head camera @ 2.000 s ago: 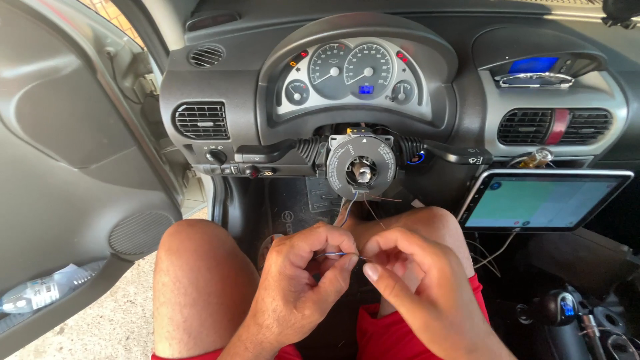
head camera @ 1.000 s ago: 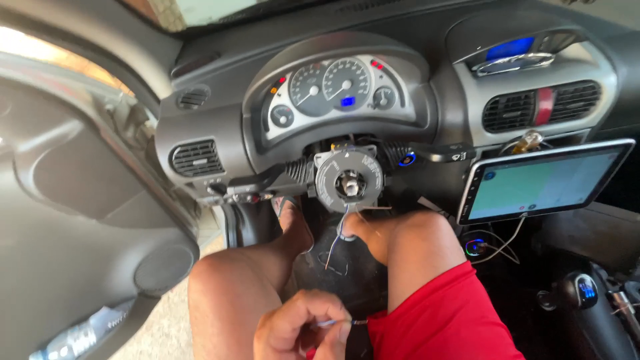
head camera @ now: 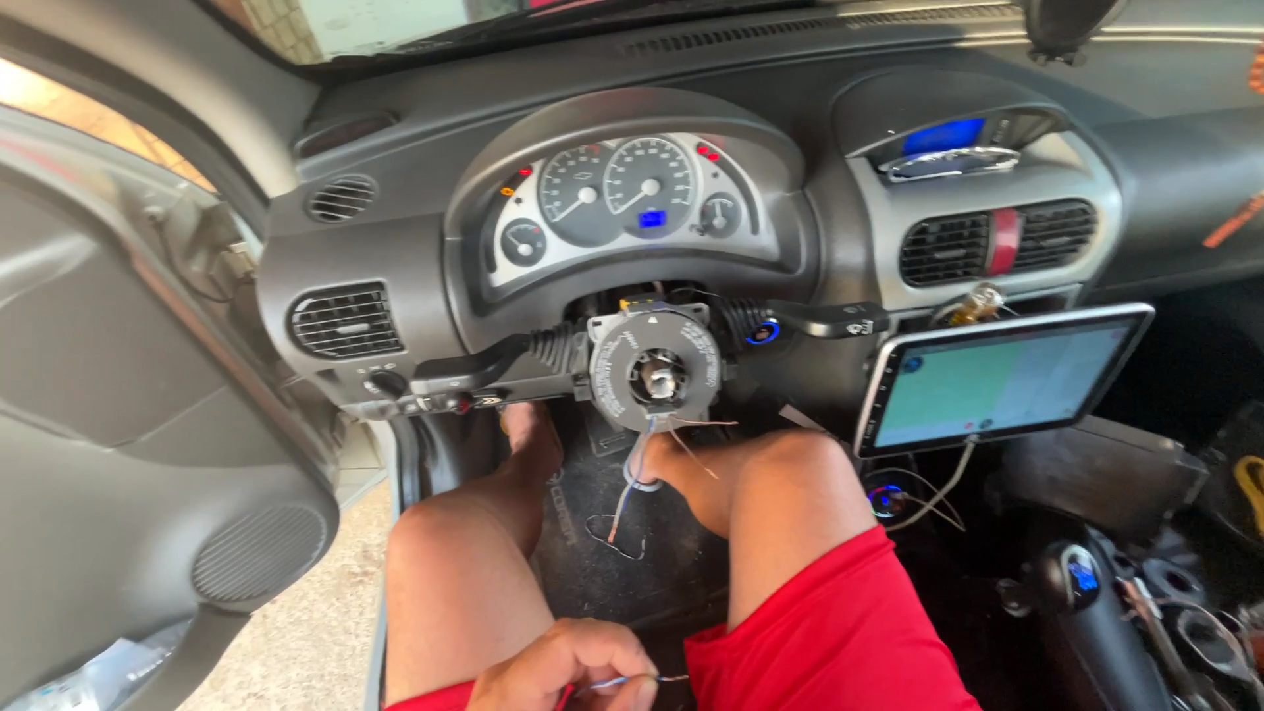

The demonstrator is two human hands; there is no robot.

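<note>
My left hand (head camera: 568,671), at the bottom centre between the thighs, pinches a thin blue-and-white wire (head camera: 607,681) whose bare copper end sticks out to the right. My right hand is out of view. Ahead of me, a round black clock spring unit (head camera: 656,370) sits on the steering column, with no steering wheel over it and the metal shaft end at its centre. Several thin wires (head camera: 632,479) hang from its lower edge; some end in bare copper, and a dark strand curls near the floor mat. A stalk switch (head camera: 469,365) projects left and another stalk switch (head camera: 834,318) projects right.
The lit instrument cluster (head camera: 642,197) lies behind the column. A tablet-like screen (head camera: 1007,380) with a white cable stands at the right, above the gear lever (head camera: 1096,602). On the left is the open car door (head camera: 148,395). My bare legs flank the floor mat (head camera: 583,553).
Two seconds ago both hands met at a wire below the column; my right hand has left the view. My left hand is now lower, nearer my lap. The view has shifted.
</note>
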